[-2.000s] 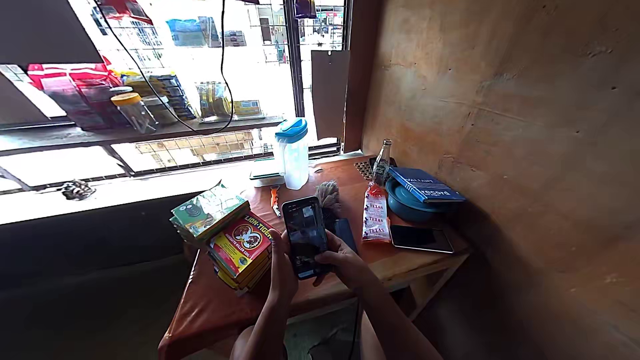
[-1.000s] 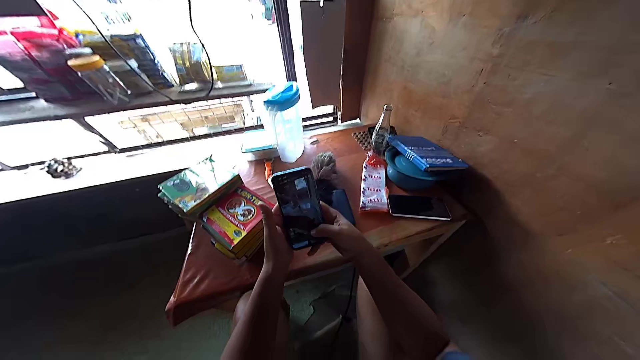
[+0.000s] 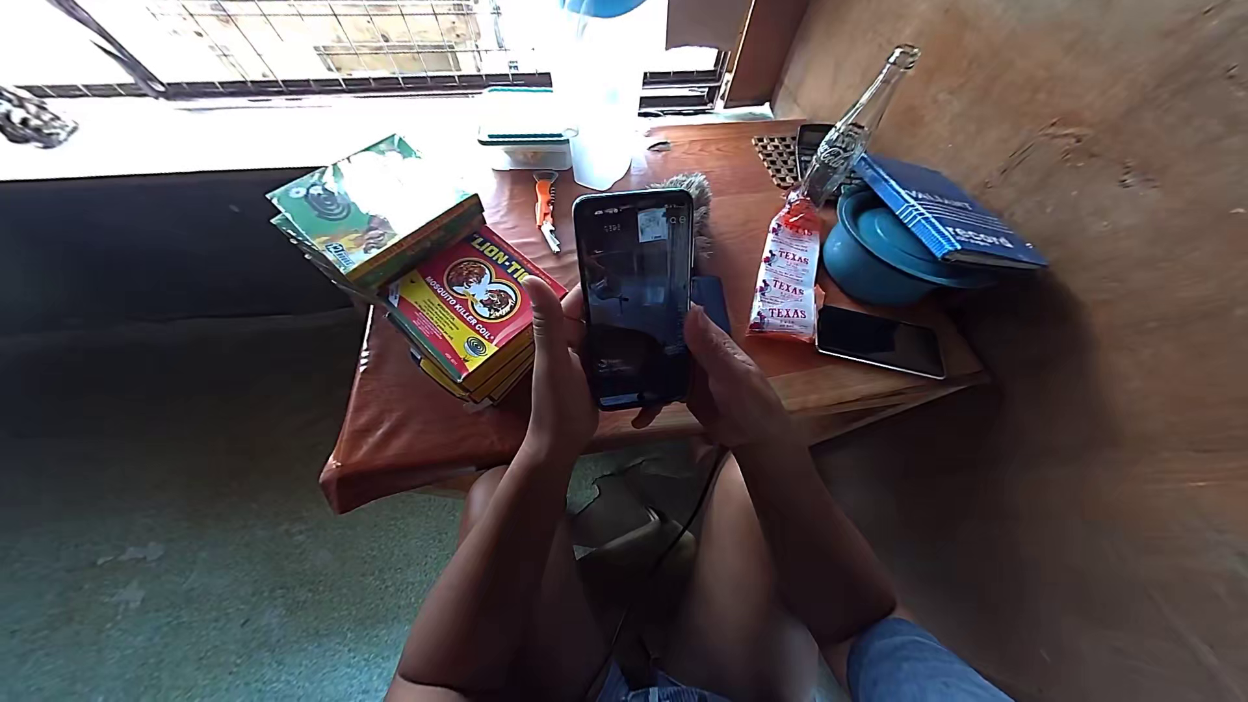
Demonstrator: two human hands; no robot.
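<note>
A smartphone [image 3: 636,302] with a dark, lit screen stands upright between my two hands over the table's near edge. My left hand [image 3: 561,375] grips its left side, the thumb pointing up. On the phone's right side is my right hand [image 3: 736,385], some fingertips showing under the lower edge. Left of the phone lie stacked mosquito coil boxes [image 3: 468,302], with green boxes [image 3: 375,214] beside and partly over them. Behind it are an orange-handled tool [image 3: 546,210] and a grey fluffy thing [image 3: 690,200], partly hidden. A blue item [image 3: 712,302] shows behind my right thumb.
The red-brown covered table [image 3: 409,439] also bears a lidded plastic container [image 3: 526,136], a blue-lidded jug [image 3: 603,107], a glass bottle [image 3: 843,146], a printed red-and-white packet [image 3: 788,273], a second phone or tablet [image 3: 879,341], and a blue bowl [image 3: 868,253] under a blue record book [image 3: 946,210]. A wall rises at right.
The view has tipped downward, so less of the window shows. My right thumb has moved off the phone's screen to its right edge. The phone remains in both hands.
</note>
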